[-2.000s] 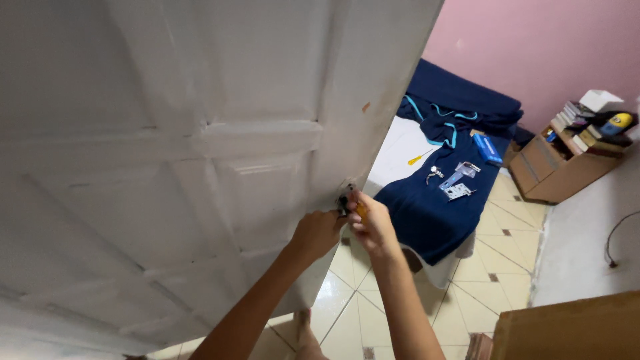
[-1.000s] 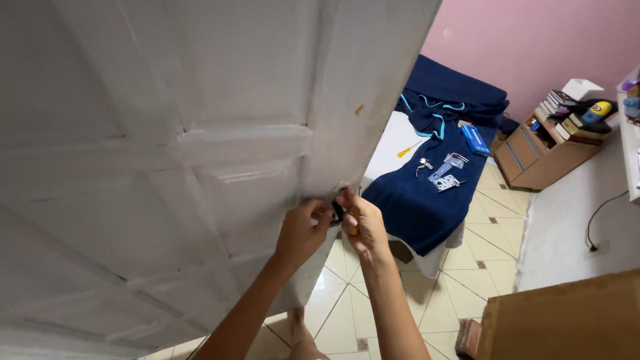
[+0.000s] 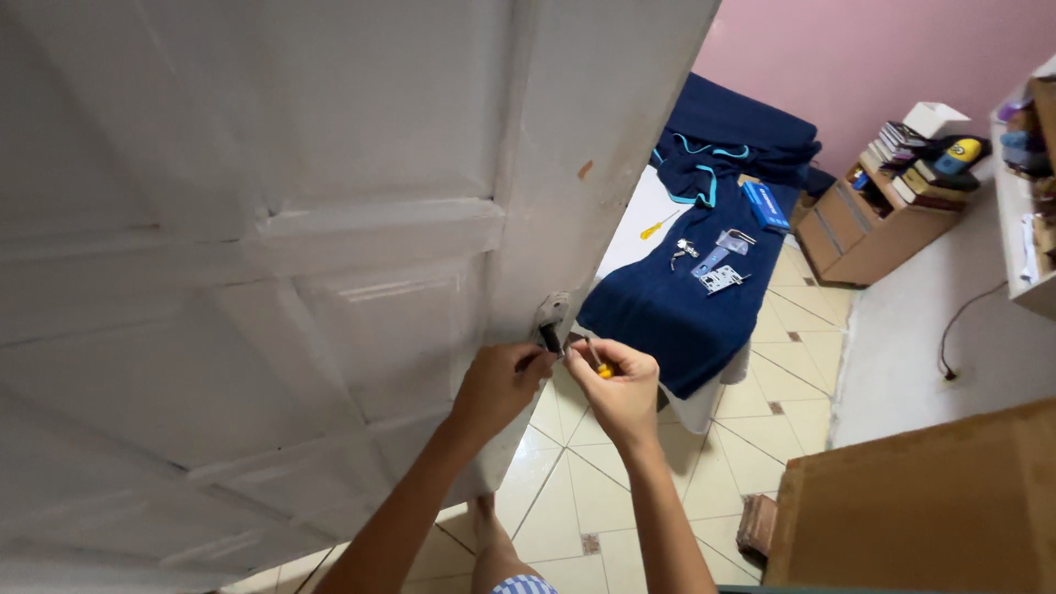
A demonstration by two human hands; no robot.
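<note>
A white paneled door [image 3: 388, 206] fills the left side, with an old handle plate [image 3: 554, 307] near its edge. My left hand [image 3: 499, 384] grips the dark lever handle [image 3: 550, 337] just below that plate. My right hand [image 3: 619, 379] is close to the handle, its fingers around a screwdriver with a yellow handle [image 3: 606, 370]; the fingertips seem to touch something small beside the lever. On the bed's navy cloth lie a metal lock case [image 3: 722, 280], a lock cylinder with keys [image 3: 683, 250] and a blue box [image 3: 766, 205]. A second yellow screwdriver [image 3: 657, 226] lies on the white sheet.
The bed's navy cover [image 3: 660, 330] lies beyond the door edge. A wooden cabinet [image 3: 858, 231] with books stands against the wall. A brown wooden surface [image 3: 916, 503] is at the lower right, and a shelf [image 3: 1031, 280] juts in at right. The floor is tiled.
Both hands have moved slightly down from the plate, which shows more fully above them. The screwdriver's shaft now points up between my right fingers.
</note>
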